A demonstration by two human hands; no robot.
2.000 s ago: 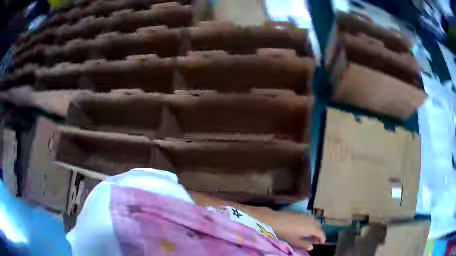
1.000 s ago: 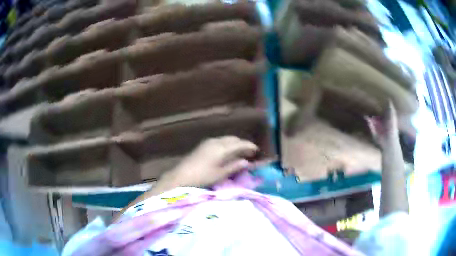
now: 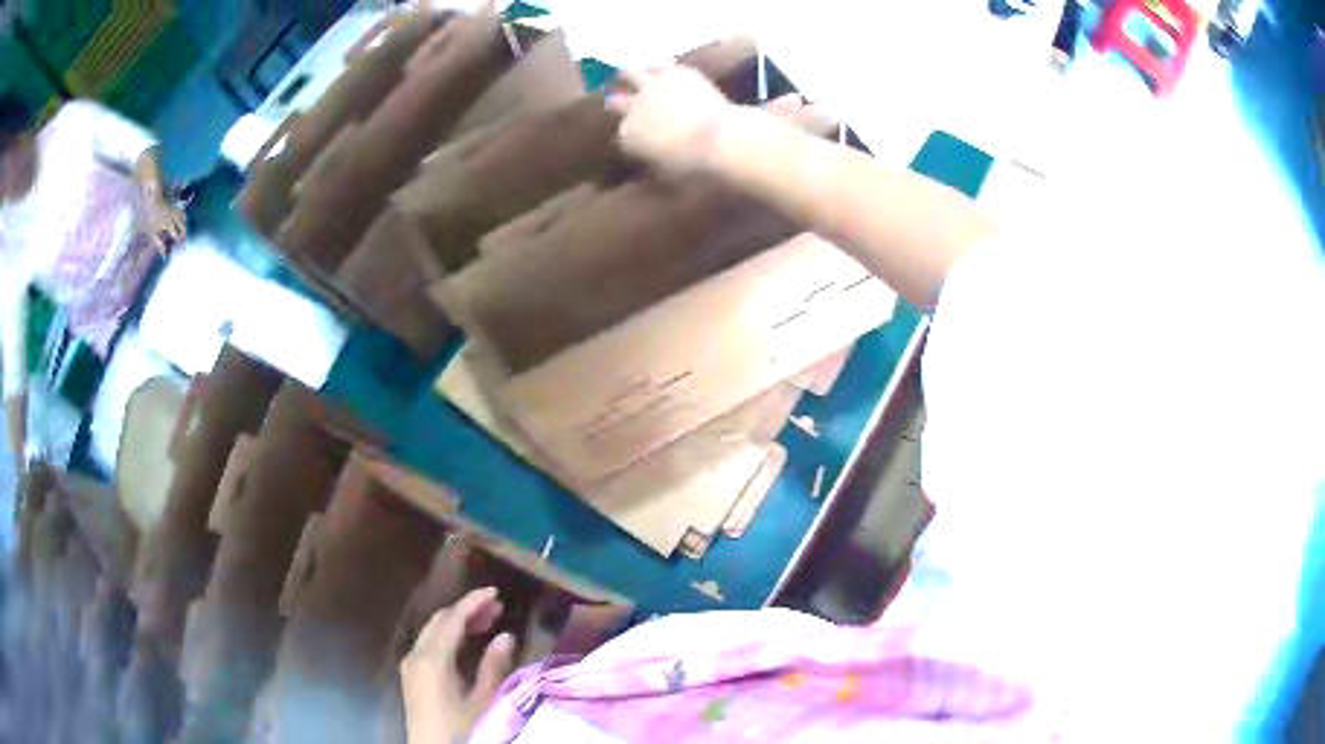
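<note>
A folded open carton with a printed tan outer face stands tilted at the centre, over a flat box blank on the green table. More open cartons are nested behind it. My right hand is at the cartons' upper edges, fingers curled; whether it grips one is unclear. My left hand is at the bottom, fingers bent and apart, beside the near end of another row of open cartons. No held object shows in it.
The green table carries tan scraps; its edge runs diagonally at right. Brown boxes show beyond that edge. Another person stands at left near white sheets. A red plastic stool is at top right.
The view has swung right and tilted. The large rows now lie lower left and the printed carton is central. My right hand is at the cartons' upper edges; my left hand is lower left.
</note>
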